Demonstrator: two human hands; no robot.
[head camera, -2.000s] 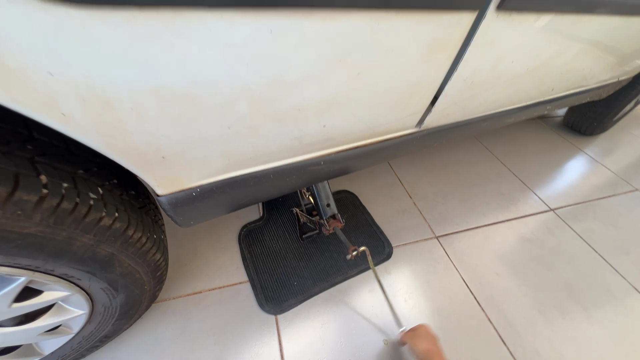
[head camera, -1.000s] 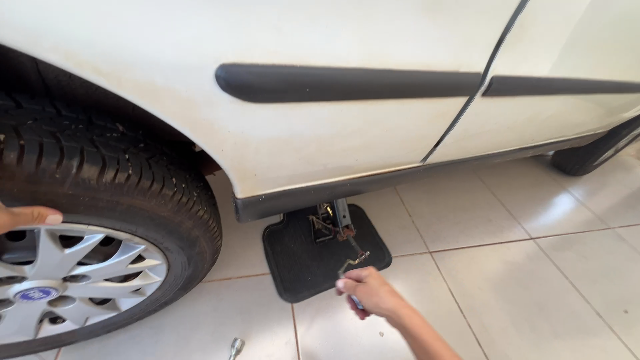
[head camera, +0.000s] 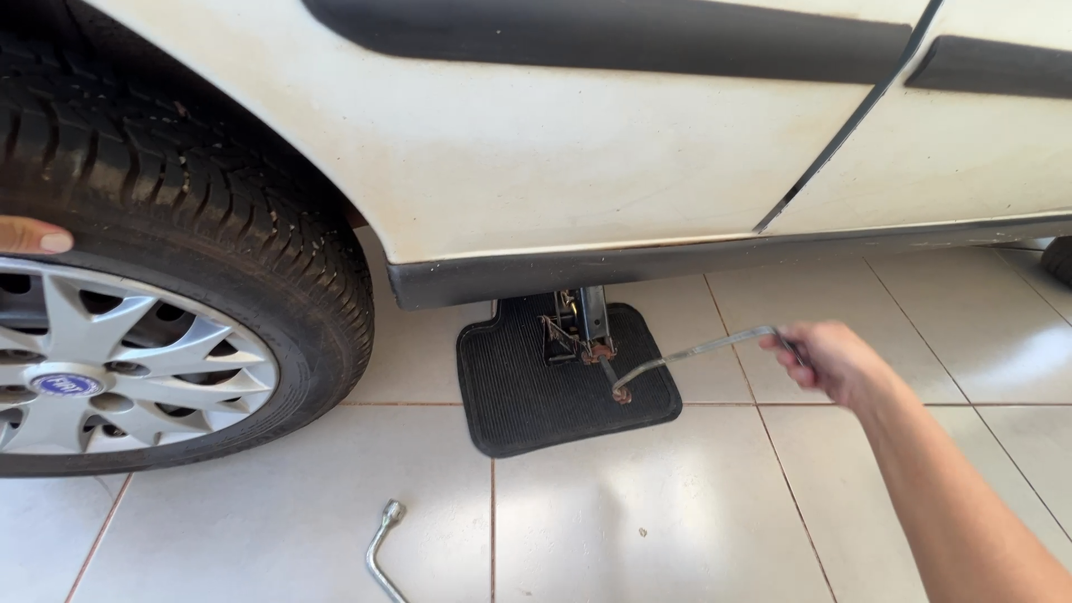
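My right hand (head camera: 825, 360), on the right, is closed around the end of a metal jack crank (head camera: 703, 345). The crank's other end meets the rusty end of a car jack (head camera: 593, 322), which stands under the sill (head camera: 536, 272) of a white car (head camera: 553, 167). A ribbed black rubber mat (head camera: 519, 394) lies under the jack. Only a finger or thumb of my left hand (head camera: 33, 235) shows at the left edge, against the tire (head camera: 285, 276) above the silver wheel cover (head camera: 159, 377); the rest is out of view.
A lug wrench (head camera: 378, 548) lies on the tiled floor (head camera: 603, 519) near the bottom edge. Black side moldings (head camera: 636, 42) run along the car doors. Part of another wheel (head camera: 1059, 260) shows at the far right.
My right hand has swung the crank up and to the right since one second ago. My left hand, unseen two seconds ago, shows at the tire in both later frames.
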